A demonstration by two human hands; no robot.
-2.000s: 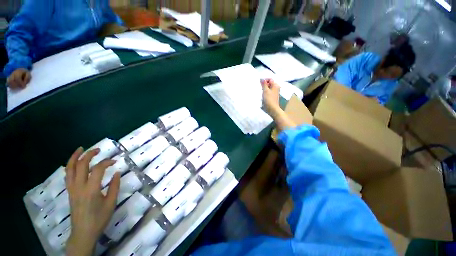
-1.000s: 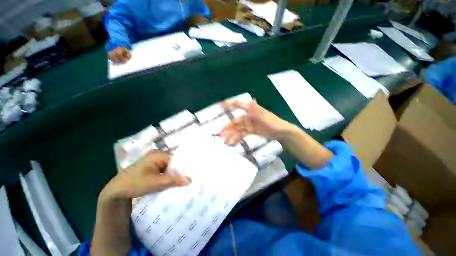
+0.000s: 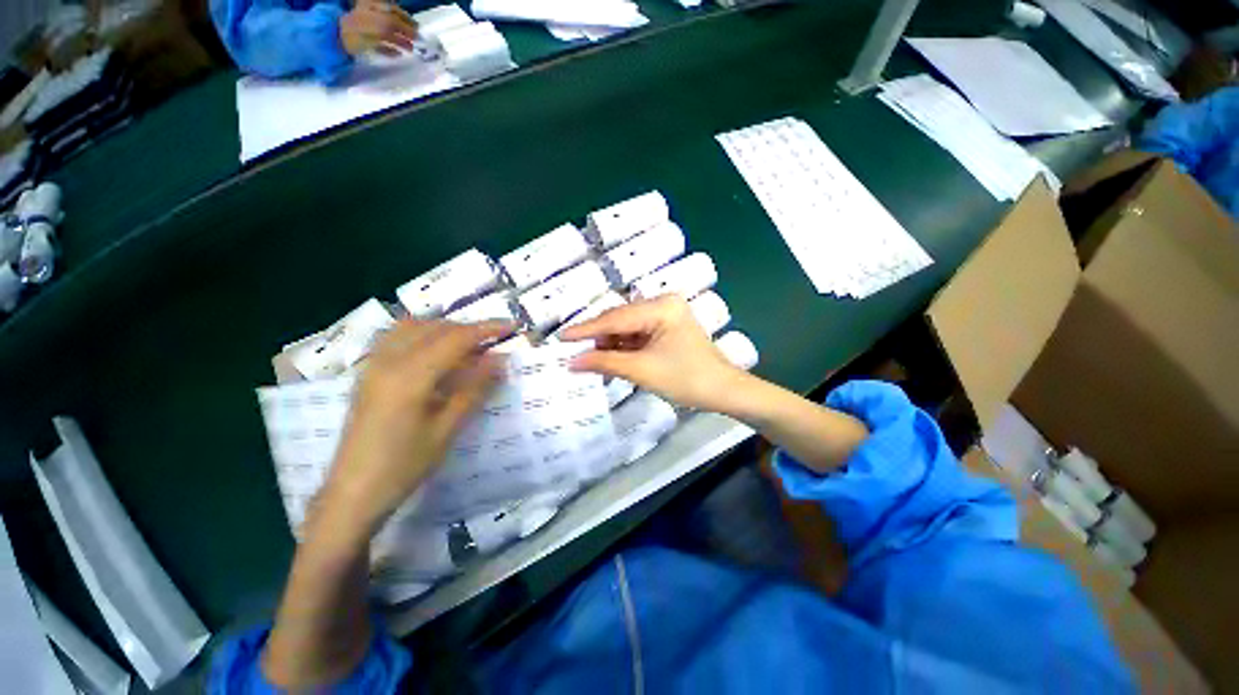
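A white label sheet [image 3: 544,430] with repeated rows of small dark print lies over the front-left part of several white cylindrical housings [image 3: 548,254] set in rows on a cardboard pad [image 3: 598,505]. My left hand [image 3: 415,407] is on the sheet, with its thumb and fingertips at the sheet's top edge. My right hand [image 3: 666,356] pinches at the sheet's top right edge, with thumb and index finger close together. Whether a label is between the right fingertips cannot be told. The housings under the sheet are mostly hidden.
Spare label sheets [image 3: 823,204] lie on the green bench [image 3: 177,353] at the right. An open carton [image 3: 1121,353] at the right holds white housings. A curled liner [image 3: 116,557] lies at the left. A metal post [image 3: 881,48] stands behind. A person's hand [image 3: 378,27] works across the bench.
Both hands have gone from apart to together over the housings. The sheet came from the right stack, and now lies flatter and further left across the rows. The view has shifted.
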